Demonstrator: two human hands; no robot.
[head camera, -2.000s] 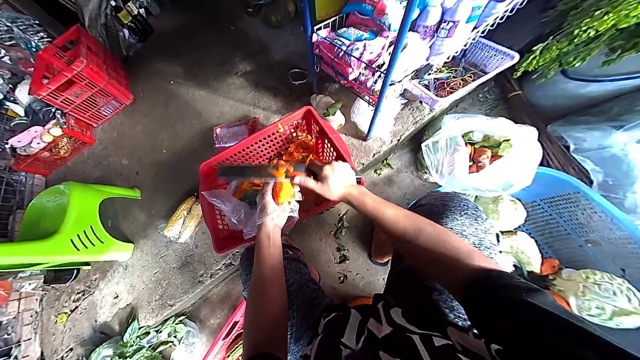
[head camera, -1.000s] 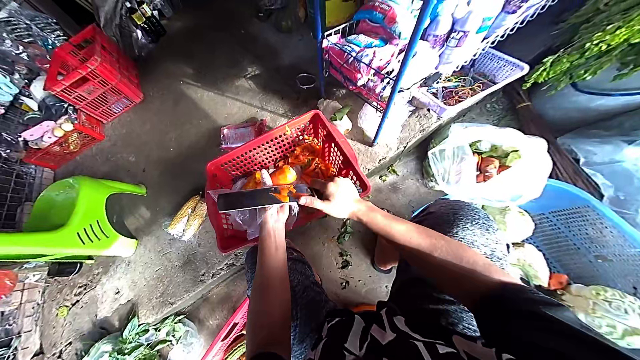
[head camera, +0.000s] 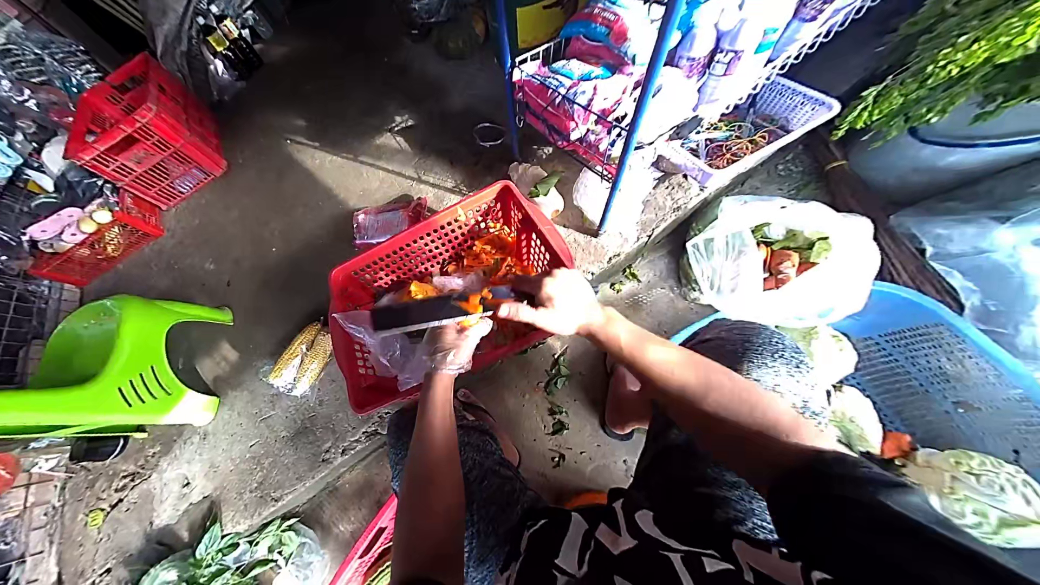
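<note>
My right hand (head camera: 556, 302) grips a wide, dark-bladed cleaver (head camera: 422, 312) by its handle, the blade pointing left over a red perforated plastic basket (head camera: 382, 284). Below the blade, my left hand (head camera: 459, 345), in a thin clear glove, holds an orange piece of what looks like squash (head camera: 473, 307), mostly hidden by the blade. Orange peelings (head camera: 491, 258) lie in the back of the basket, and a clear plastic bag (head camera: 382, 345) is bunched at its left side.
Bagged corn cobs (head camera: 305, 357) and a green plastic stool (head camera: 106, 361) stand left. A blue-posted rack (head camera: 642, 114) is behind. At right are a white bag of vegetables (head camera: 731, 260) and a blue basket (head camera: 934, 349) with cabbages. Red crates (head camera: 150, 134) are at far left.
One second ago the cleaver's flat side faced up over rounded orange pieces; now the blade is turned more on edge and less orange shows around it. Both hands remain over the basket.
</note>
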